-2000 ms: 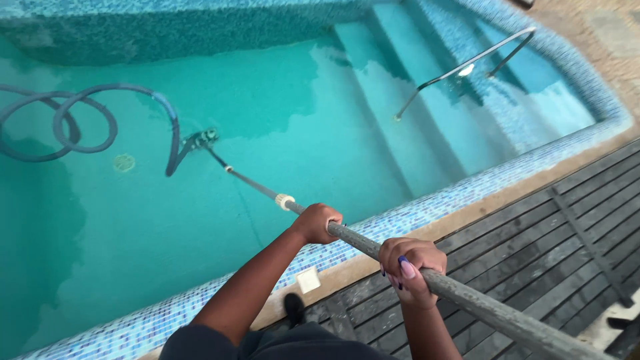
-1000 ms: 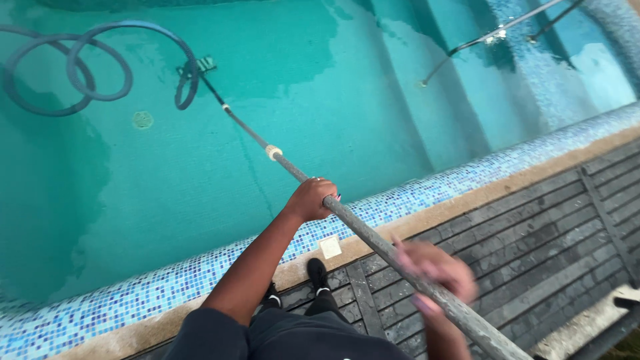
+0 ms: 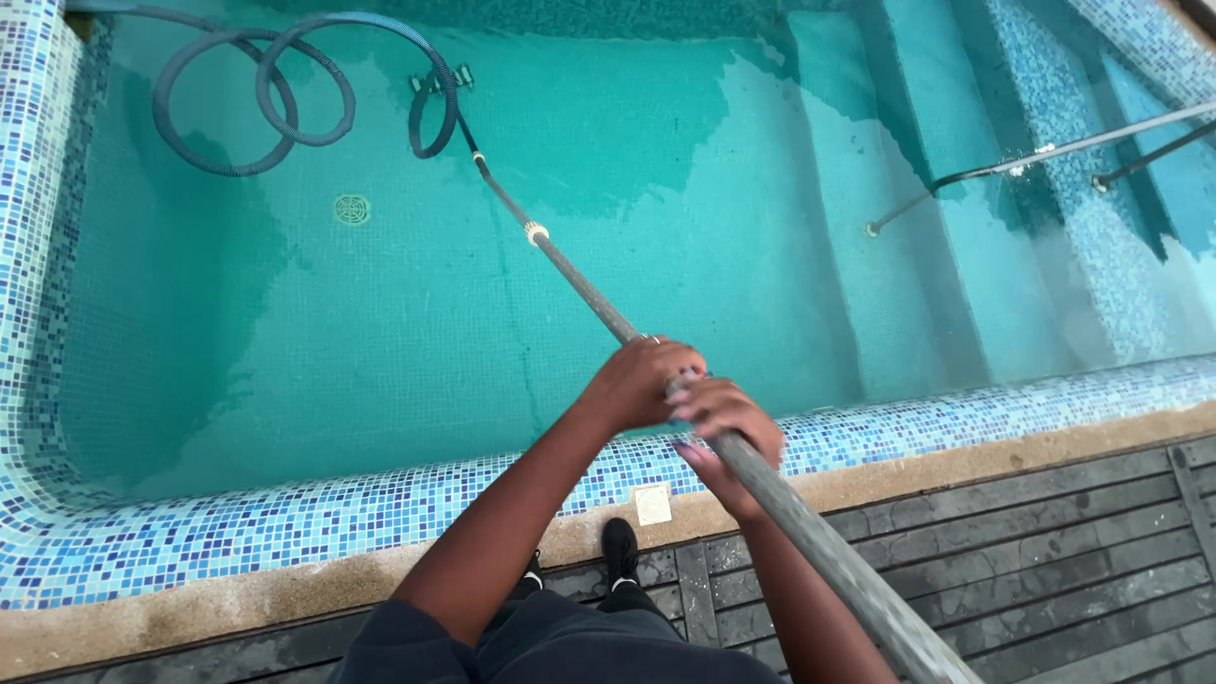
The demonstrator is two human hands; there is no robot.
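A long grey telescopic pole [image 3: 587,290] runs from the lower right out over the pool water. My left hand [image 3: 651,380] is closed around it near the pool's edge. Just below, touching or nearly touching it, my right hand [image 3: 730,423] wraps the same pole; its fingers are slightly blurred. A pale locking collar [image 3: 536,233] sits further along the pole. At the far end, under water, is a pool vacuum head [image 3: 442,81], partly hidden behind a loop of ribbed blue hose [image 3: 334,133]. The hose coils across the upper left.
A round drain cover [image 3: 351,210] lies on the pool floor. Submerged steps [image 3: 860,190] and a metal handrail [image 3: 1054,152] are at the right. Mosaic tiles [image 3: 380,508] line the edge, bordered by a stone coping [image 3: 285,579] with a square cover [image 3: 653,504]. Dark wooden decking [image 3: 1026,541] lies below.
My right hand has moved up the pole to beside my left hand; earlier the two were well apart. The vacuum head now shows further from the steps. The view has shifted left.
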